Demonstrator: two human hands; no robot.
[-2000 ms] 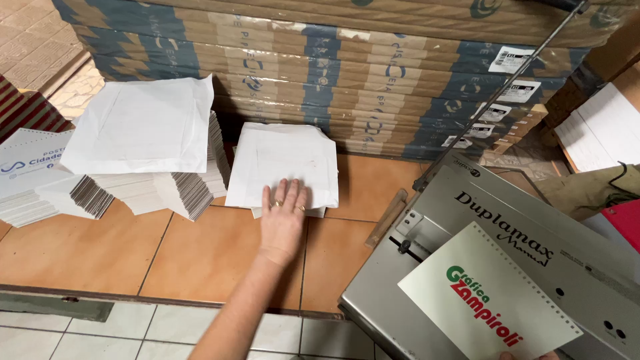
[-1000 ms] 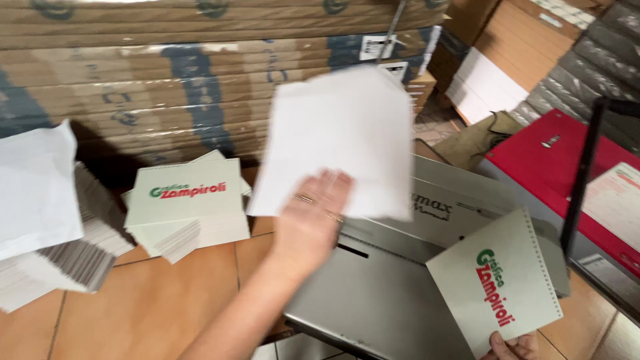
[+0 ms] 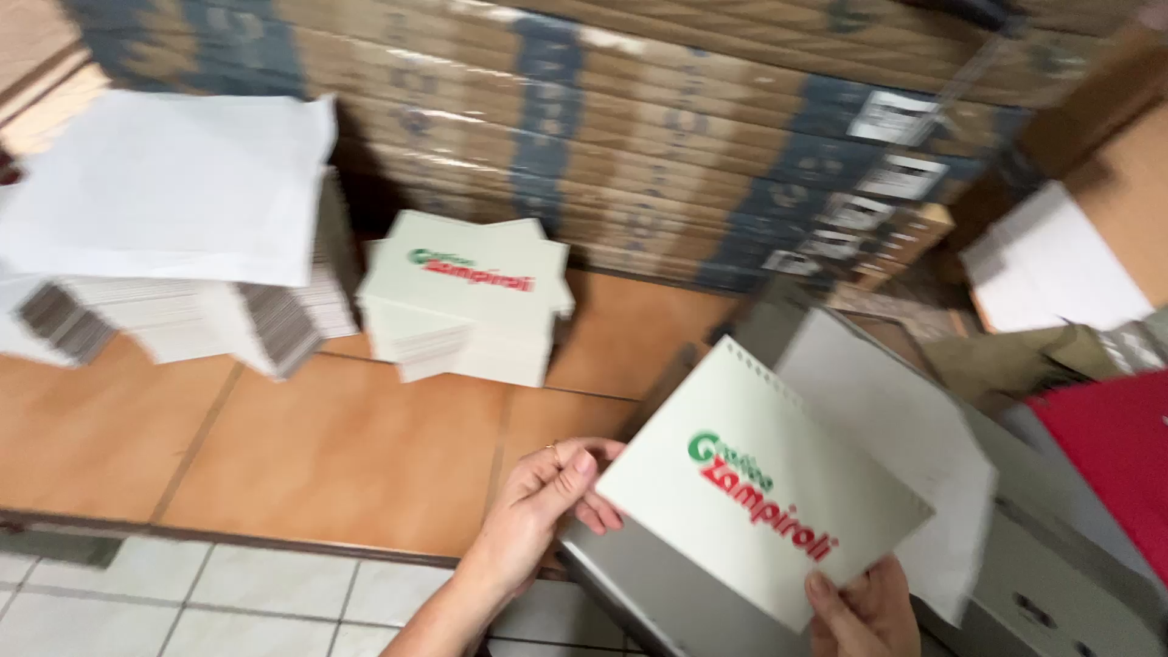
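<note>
A pale printed card sheaf with punched holes along one edge (image 3: 730, 493) is over the grey binding machine (image 3: 639, 570). My right hand (image 3: 862, 607) grips its lower right corner, thumb on top. At its left corner is my left hand (image 3: 557, 488), fingers curled around the edge. Behind the sheaf, a white sheet of paper (image 3: 949, 456) lies on the machine. A fanned stack of similar printed cards (image 3: 465, 310) stands on the tiled counter, left of the hands.
Stacks of punched paper (image 3: 182, 315) stand at the left under a white sheet (image 3: 173, 182). Wrapped cardboard packs (image 3: 639, 137) form a wall behind the orange tiled counter (image 3: 338, 438). A red surface (image 3: 1113, 456) is at the right edge.
The white sheet that covered the card stack two seconds ago was in my left hand one second ago and now lies on the machine. My left hand has come to the card sheaf.
</note>
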